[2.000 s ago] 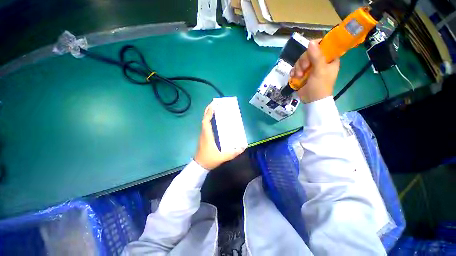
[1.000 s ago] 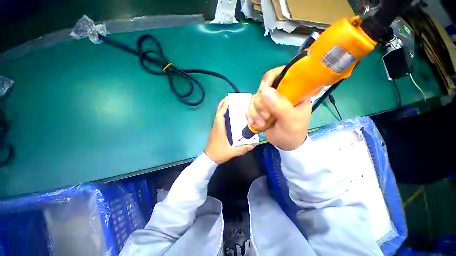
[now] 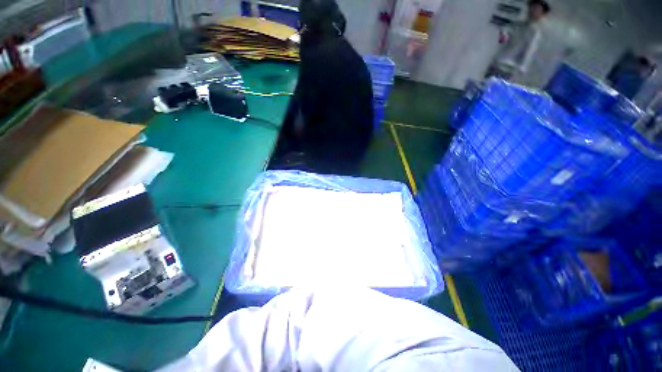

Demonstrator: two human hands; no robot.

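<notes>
A crate lined with clear blue film [image 3: 234,272] stands at the bench's right edge, filled with white pieces [image 3: 330,236] that are overexposed. A white sleeve covers the bottom of the view, in front of the crate. Neither of my hands shows; both are out of the picture or hidden. The white screw tray box [image 3: 138,272] with a black panel and small metallic bits lies on the green bench [image 3: 192,225]. A small white edge shows at the bottom left; I cannot tell what it is. The orange screwdriver is not visible.
A black cable [image 3: 145,317] crosses low over the bench. Cardboard sheets [image 3: 69,163] lie behind the screw tray. Black blocks [image 3: 227,102] lie farther back. A person in dark clothing [image 3: 334,94] is beside the bench. Stacked blue crates [image 3: 508,160] stand right; another person [image 3: 526,47] is behind.
The view has swung right, away from the work. The hands, housing, cord and orange screwdriver have left the picture. The lined crate, neighbouring person and stacked crates now show.
</notes>
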